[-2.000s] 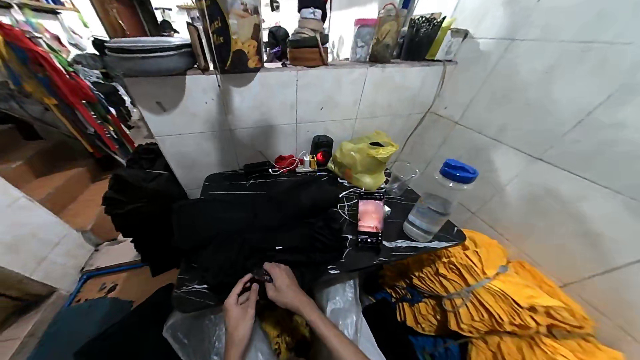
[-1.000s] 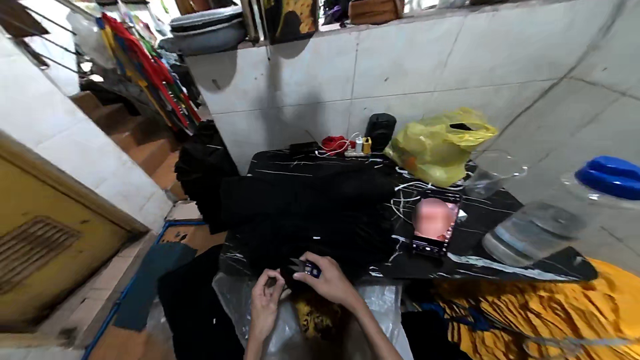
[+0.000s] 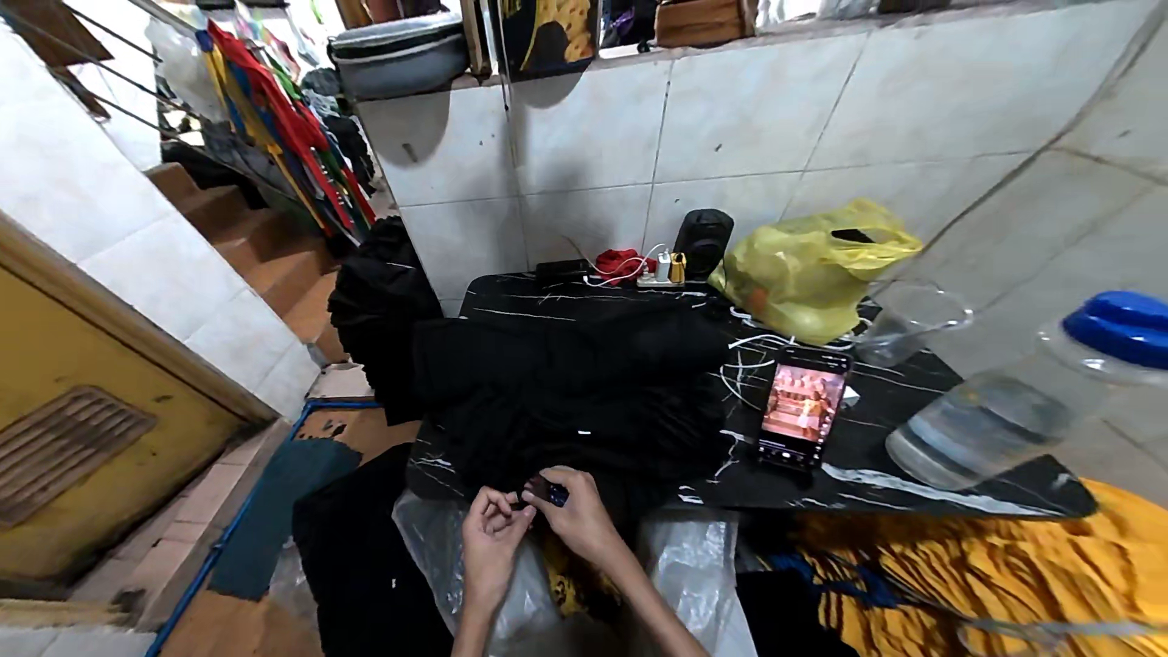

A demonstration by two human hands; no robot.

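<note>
My left hand and my right hand nearly meet at the near edge of the black marble-patterned table. Between the right thumb and fingers is a small dark object, too small to identify. The left fingertips are pinched together beside it; whether they grip part of it is unclear. Just beyond my hands, black cloth lies heaped over the table, with a small white mark on it. Translucent plastic sheeting lies below my hands, around a yellow and black patterned item.
On the table's right stand a lit smartphone, a yellow plastic bag, a clear cup and a water bottle with a blue lid. A power strip and black speaker are at the back. Orange cloth is piled lower right.
The view has swung left and down since the first frame. My hands stay close together near the table edge; the left fingertips are now nearer the right hand than a second ago.
</note>
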